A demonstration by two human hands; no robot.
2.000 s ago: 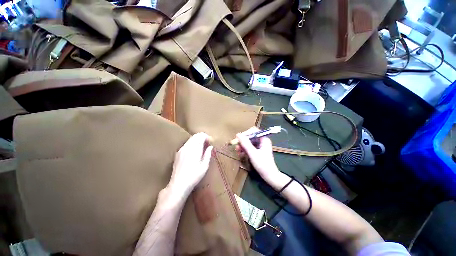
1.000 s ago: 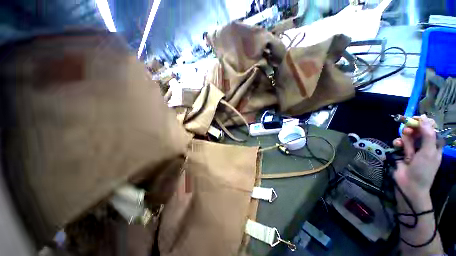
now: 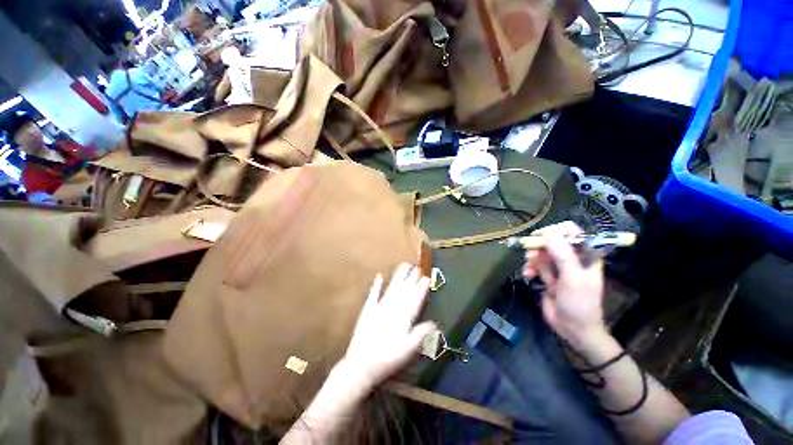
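A tan bag body (image 3: 296, 278) lies in front of me with its broad rounded flap up, a small pale patch low on it. My left hand (image 3: 391, 322) lies flat on its right part, fingers spread. My right hand (image 3: 569, 282) is raised right of the bag, holding a pale pen-like tool (image 3: 613, 240) roughly level, not touching the bag. A thin strap (image 3: 530, 211) loops over the table at the bag's right. A metal snap hook (image 3: 456, 353) hangs from a pale webbing tab (image 3: 432, 342) at the bag's right edge.
More tan bags (image 3: 513, 69) are piled behind and at left. A power strip (image 3: 426, 155) and white tape roll (image 3: 475, 170) sit on the dark green table (image 3: 469, 287). An animal-faced fan (image 3: 609, 202) and blue crate (image 3: 722, 195) are at right. A person (image 3: 43, 161) is far left.
The bag, raised and blurred at left a second ago, now lies flat. My left hand has come into view on it. My right hand has moved left with the tool from beside the blue crate.
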